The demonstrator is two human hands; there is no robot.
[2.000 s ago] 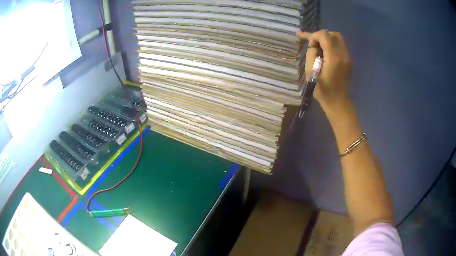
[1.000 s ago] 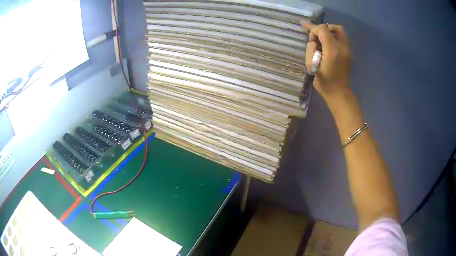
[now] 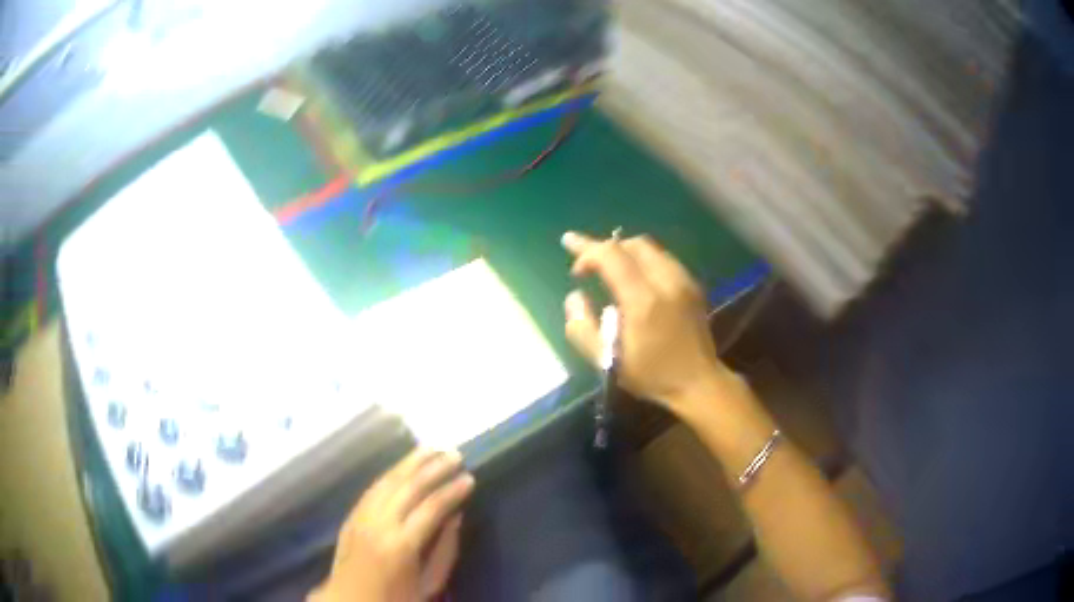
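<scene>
My right hand (image 3: 648,312) holds a dark marker pen (image 3: 605,376) with a white band, above the bench's front edge beside the pale paper pad (image 3: 471,353). Its thumb and index finger are apart. My left hand (image 3: 406,517) is at the near edge of the pad and the white foam tray (image 3: 212,271); its fingers are together and blurred, and I cannot tell if it grips anything. Dark round speaker units (image 3: 189,475) sit in the near end of the tray.
The tall stack of trays (image 3: 813,129) stands at the back right. Dark multi-row holders (image 3: 471,65) lie inside yellow tape at the back. A thin red wire (image 3: 548,153) crosses the green mat (image 3: 636,176). Brown cardboard boxes (image 3: 695,506) are below the bench.
The view has swung down and left. My right hand has left the tall stack and come down over the bench with the pen. My left hand has come into view.
</scene>
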